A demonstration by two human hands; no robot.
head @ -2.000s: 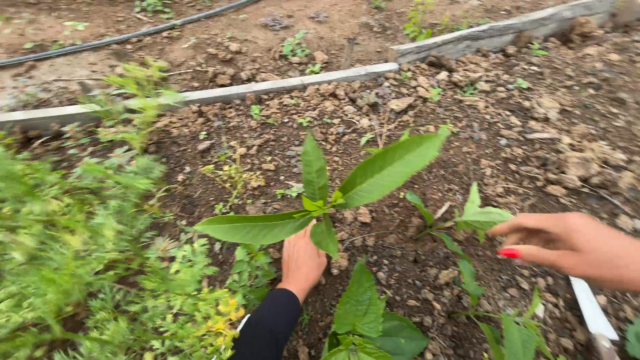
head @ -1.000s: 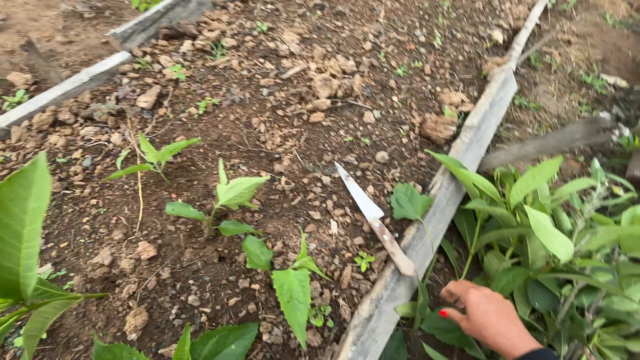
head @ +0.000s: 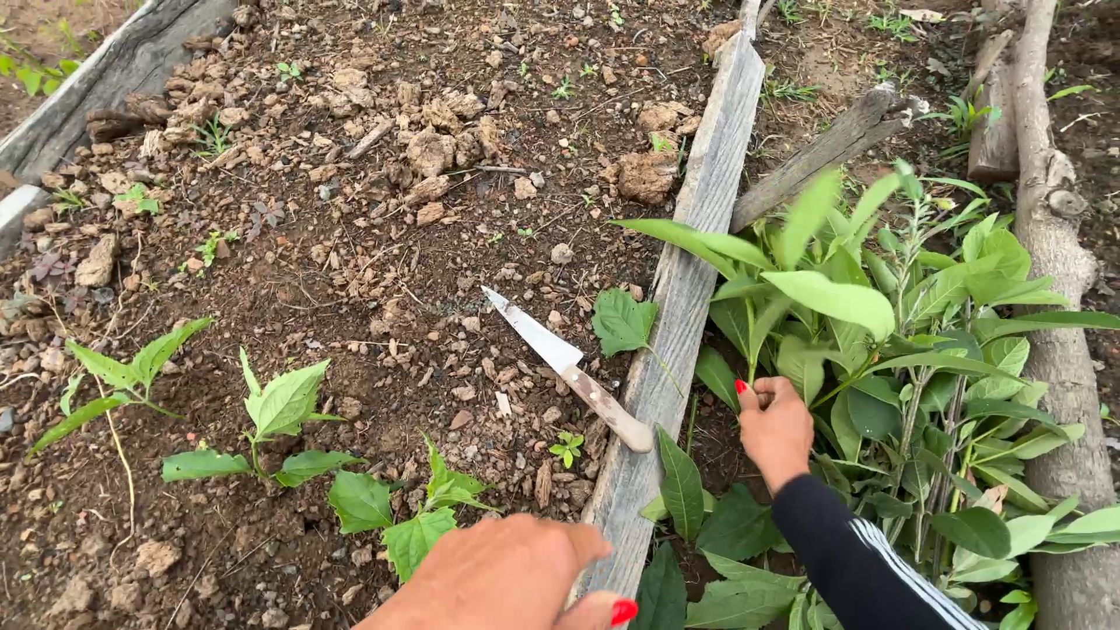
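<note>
My right hand (head: pixel 777 430), in a black sleeve with white stripes, pinches a green leafy stem (head: pixel 752 337) at the left side of a heap of leafy cuttings (head: pixel 884 411). My left hand (head: pixel 503 577) is at the bottom middle, thumb apart from the fingers, with nothing seen in it; the frame edge cuts it off. Between the hands and the soil bed lies a kitchen knife (head: pixel 534 332), its blade on the soil and its handle end on the weathered wooden board (head: pixel 700 219). Small leafy seedlings (head: pixel 284 402) stand in the soil at lower left.
Another wooden board (head: pixel 114 79) edges the bed at upper left. Dry clods (head: pixel 433 149) lie on the soil. A wood piece (head: pixel 818 153) leans by the heap, and a thick branch (head: pixel 1050 227) runs along the right. One broad leaf (head: pixel 623 322) touches the near board.
My right hand has moved up into the leafy heap and now grips a stem. My left hand has come into view at the bottom. The view has swung right since the first frame.
</note>
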